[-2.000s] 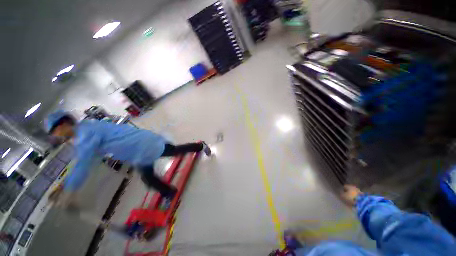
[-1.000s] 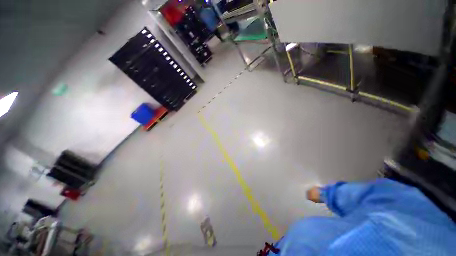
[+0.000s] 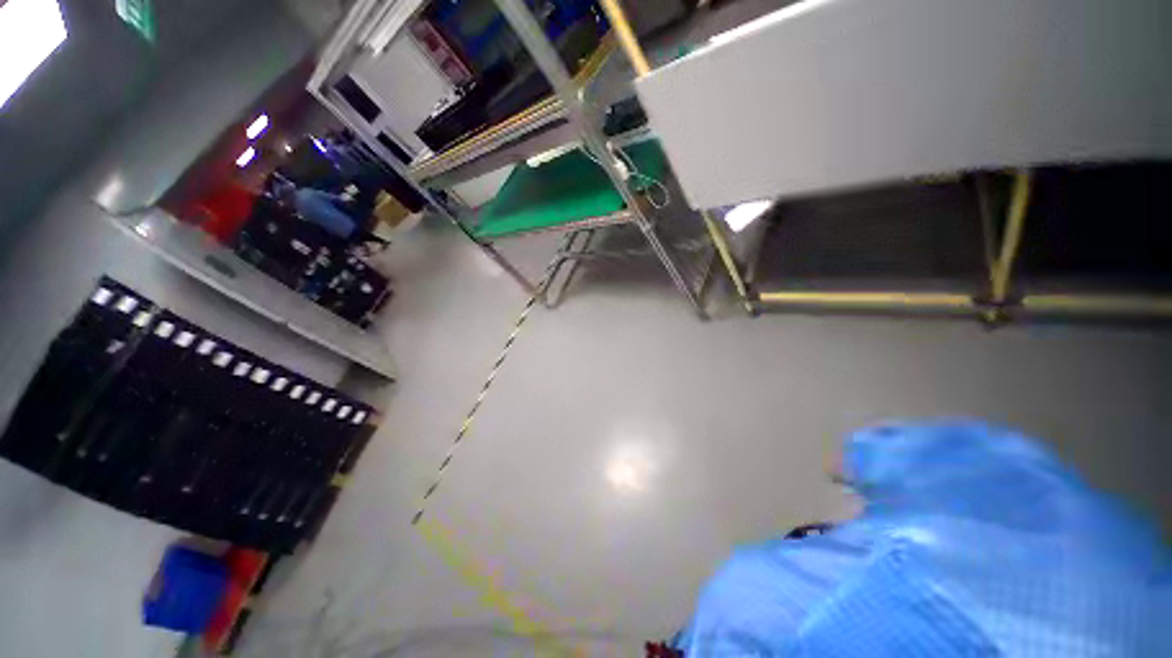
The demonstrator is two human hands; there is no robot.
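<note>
The wearer's light blue, fine-grid smock sleeve (image 3: 951,489) fills the lower right, blurred. Neither hand shows at this moment; no fingers can be seen at the cuff. Nothing held is in view. Nearest in front lies the grey glossy floor (image 3: 745,411) with a light reflection.
A bench with a green mat (image 3: 553,195) stands at the top centre. A large grey panel (image 3: 900,109) over a yellow-edged frame (image 3: 874,301) is at the top right. Black stacked units (image 3: 180,411) and a blue bin (image 3: 186,587) are at the left. Yellow-black tape (image 3: 473,409) crosses the floor.
The view has swung away from the slatted metal cart and the person by the red pallet truck. The bench and panel are nearer. The right hand, on the cart and then free, is out of sight.
</note>
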